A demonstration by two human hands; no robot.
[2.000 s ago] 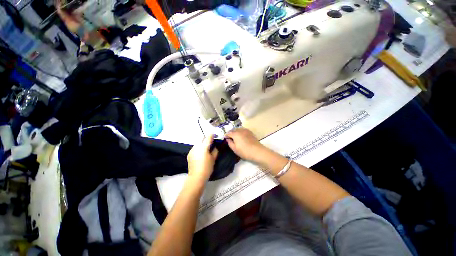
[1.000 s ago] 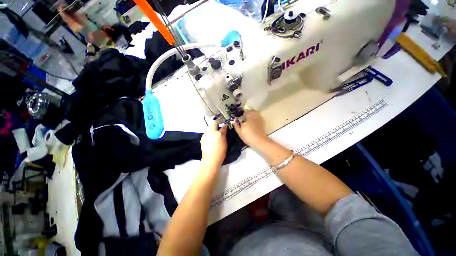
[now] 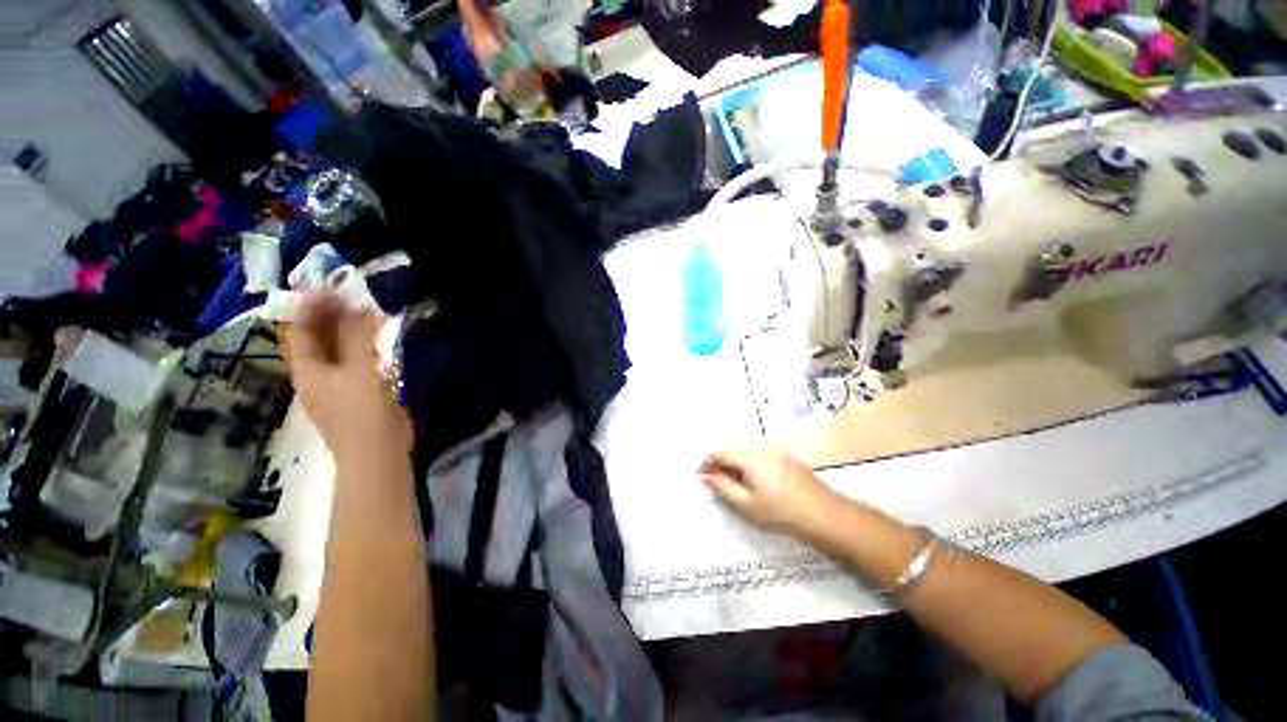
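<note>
The garment, black cloth (image 3: 494, 268) with light grey panels (image 3: 544, 487), lies bunched left of the sewing machine (image 3: 974, 268) and hangs over the table's front edge. The presser foot area (image 3: 836, 389) has no black cloth under it. My left hand (image 3: 336, 370) is blurred, raised at the far left near white rolled items; whether it holds anything cannot be told. My right hand (image 3: 755, 487) is low over the white table in front of the needle area, fingers curled together, nothing visible in them.
A blue lamp (image 3: 703, 299) hangs left of the machine head. An orange stick (image 3: 834, 78) stands behind it. Dark blue snips (image 3: 1256, 381) lie at the right. A printed ruler (image 3: 974, 536) runs along the front edge. Machine parts (image 3: 184, 466) and cloth piles are at the left.
Both hands have left the presser foot: my left far to the left, my right slightly toward the front. The black cloth is off the needle area, bunched at left. The view has turned left.
</note>
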